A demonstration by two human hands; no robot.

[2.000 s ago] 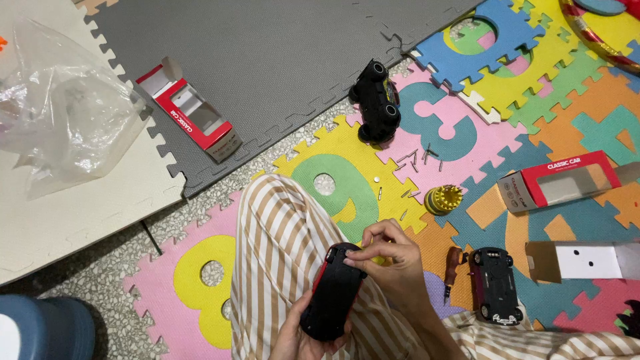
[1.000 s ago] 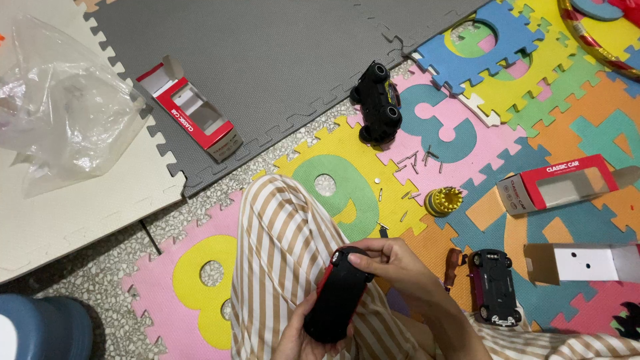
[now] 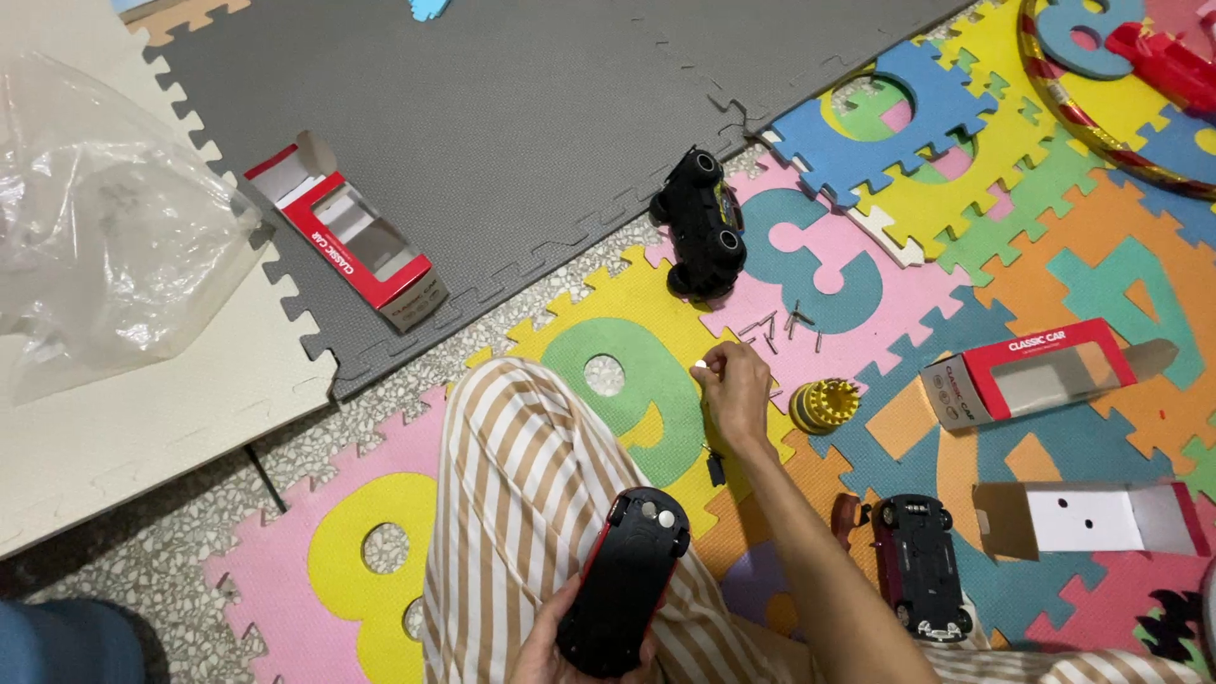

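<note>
My left hand [image 3: 549, 635] grips a toy car [image 3: 622, 579] upside down over my striped trousers; its black underside faces up, with two round silvery discs near the far end. My right hand [image 3: 738, 391] reaches to the yellow foam mat, fingertips together at a small whitish round piece [image 3: 701, 365]; whether they pinch it I cannot tell. Just beyond lie several small metal bits [image 3: 793, 319]. Right of that hand stands a yellow ring-shaped bit holder [image 3: 825, 406]. A black toy car [image 3: 705, 224] lies on its side farther off. Another car [image 3: 921, 567] rests wheels up at the right.
Red and white toy car boxes lie on the grey mat [image 3: 366, 247] and at the right [image 3: 1045, 373], with an opened box [image 3: 1092, 518] nearer. A clear plastic bag [image 3: 114, 228] is at the left. A striped hoop [image 3: 1054, 104] is at the upper right.
My right hand has left the underside of the held car and moved forward to the mat. The two silvery discs now show on the car, which my left hand still holds.
</note>
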